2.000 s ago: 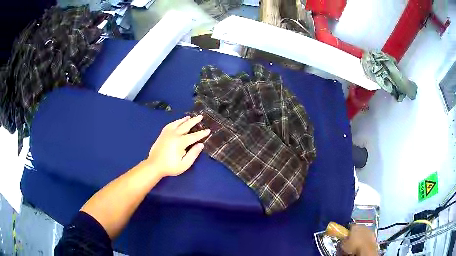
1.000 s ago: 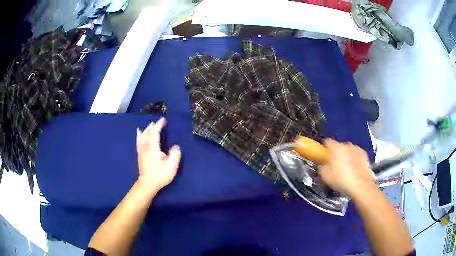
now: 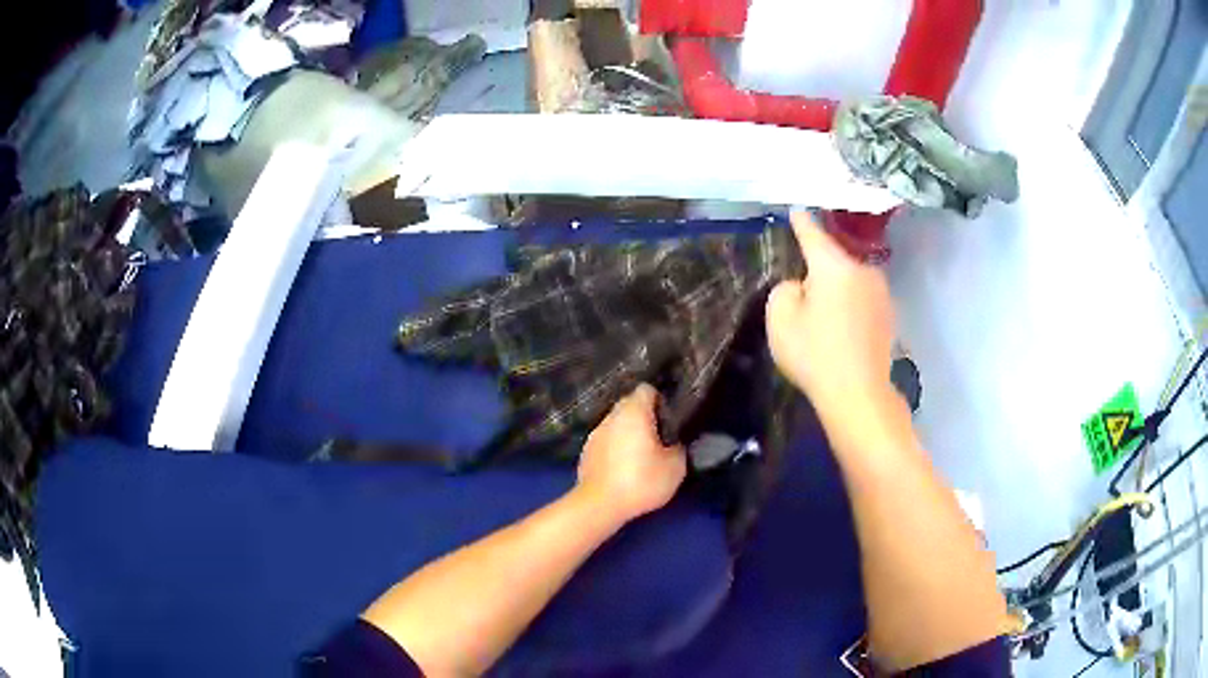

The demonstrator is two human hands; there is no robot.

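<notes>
A dark plaid garment piece lies bunched over the back of the navy pressing surface, its right part lifted and folding down. My left hand grips its near edge. My right hand holds its upper right end. A dark lining and a small pale patch show beside my left hand. A narrow dark strip extends left from the piece along the edge of the padded pressing arm. Only a small metal edge, perhaps of the iron, shows at the bottom right; the rest is hidden.
A plaid pile is at the left. White board strips stand at the left and along the back. A grey-green rag hangs on the back strip. Red pipes are behind. Cables run at the right.
My right hand has let go of the iron and now holds the garment. My left hand has moved right onto the garment, which is lifted and shifted. The view has turned.
</notes>
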